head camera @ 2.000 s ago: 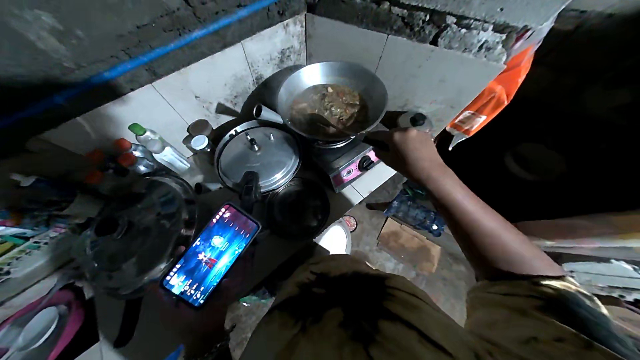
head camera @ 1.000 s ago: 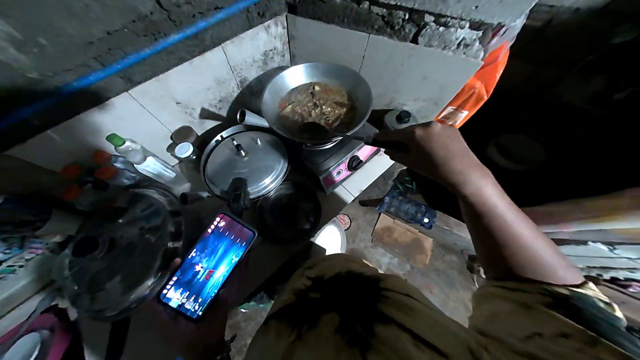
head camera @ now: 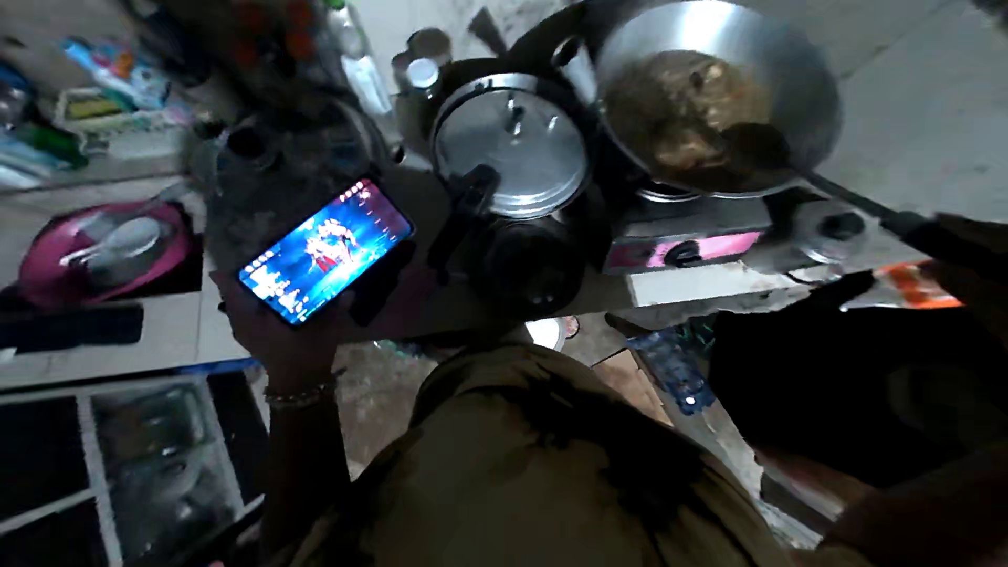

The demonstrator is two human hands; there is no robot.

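Observation:
My left hand holds a smartphone with a lit, mostly blue screen. On the right edge, in shadow, my right hand is closed round the dark handle of a cooking spatula or ladle. The utensil's head rests in brown food inside a metal wok. Beneath the wok is a gas stove with a pink front and a black knob. A lidded pressure cooker stands left of the wok, and a dark pan lies just below it.
A large pot with a glass lid stands behind the phone. Bottles line the wall. A pink basin with utensils is at the left, above a shelf frame. Right of the stove are a jar and an orange bag.
The view has swung left and down, so the pink basin and the shelf frame show more fully. Both hands keep their holds on the phone and the utensil.

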